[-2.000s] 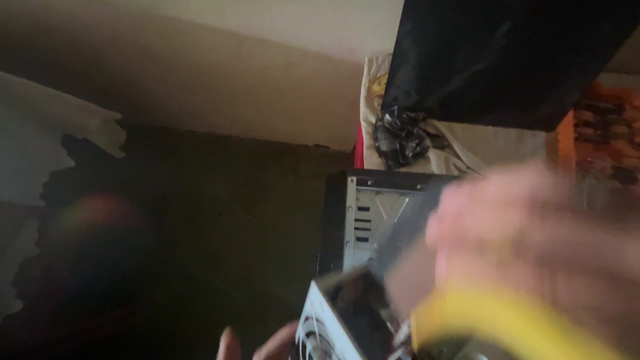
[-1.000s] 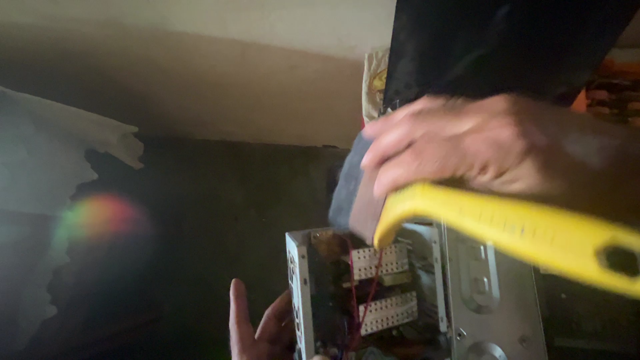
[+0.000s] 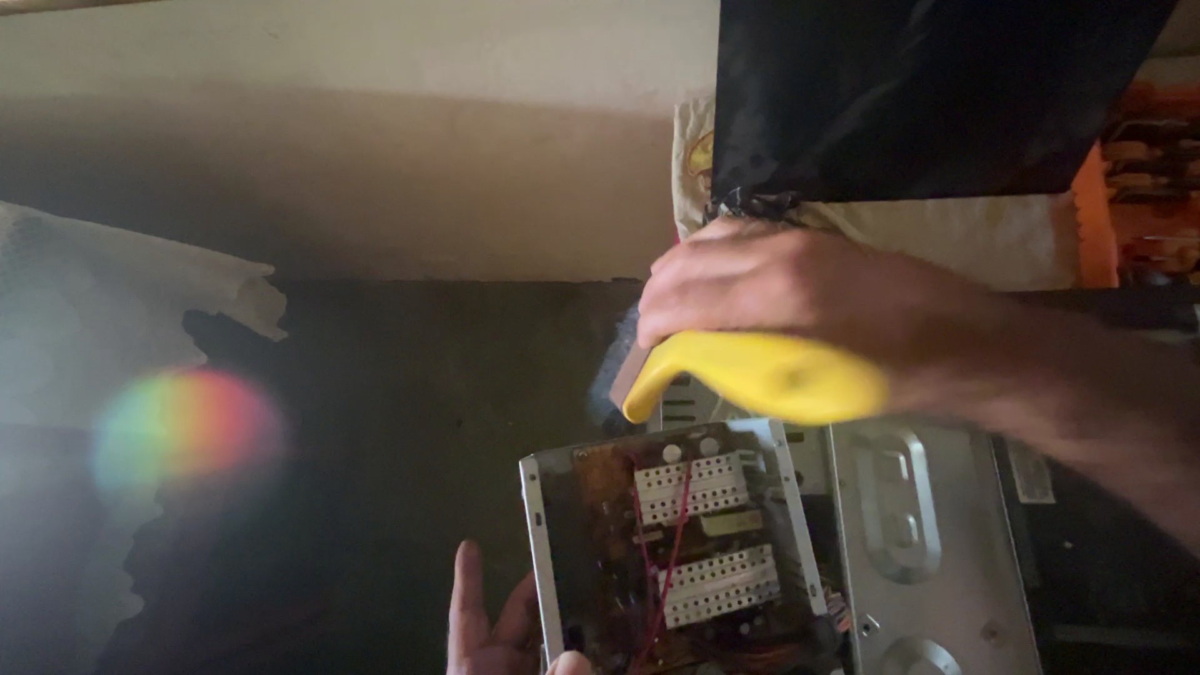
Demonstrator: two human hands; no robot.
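My right hand [image 3: 750, 281] grips a paintbrush with a yellow handle [image 3: 759, 375] and dark bristles [image 3: 614, 366], above the far edge of an uncovered computer power supply [image 3: 609, 544]. Inside the metal casing are a brown circuit board, two perforated pale heat sinks [image 3: 717, 586] and thin red wires [image 3: 677, 534]. At the casing's lower left my left hand [image 3: 497, 609] holds its edge, thumb over the near rim, one finger raised. The lower part of this hand is out of frame.
A metal computer case [image 3: 919, 553] lies beneath and right of the power supply. A black panel [image 3: 919, 94] stands at the back over a pale cloth [image 3: 994, 239]. An orange rack [image 3: 1097, 220] is at the far right. Torn pale sheeting [image 3: 112, 300] hangs at the left, beside a wall.
The power supply, showing its fan side two seconds ago, now shows its open interior. The brush has moved from over the case to above the power supply's far edge.
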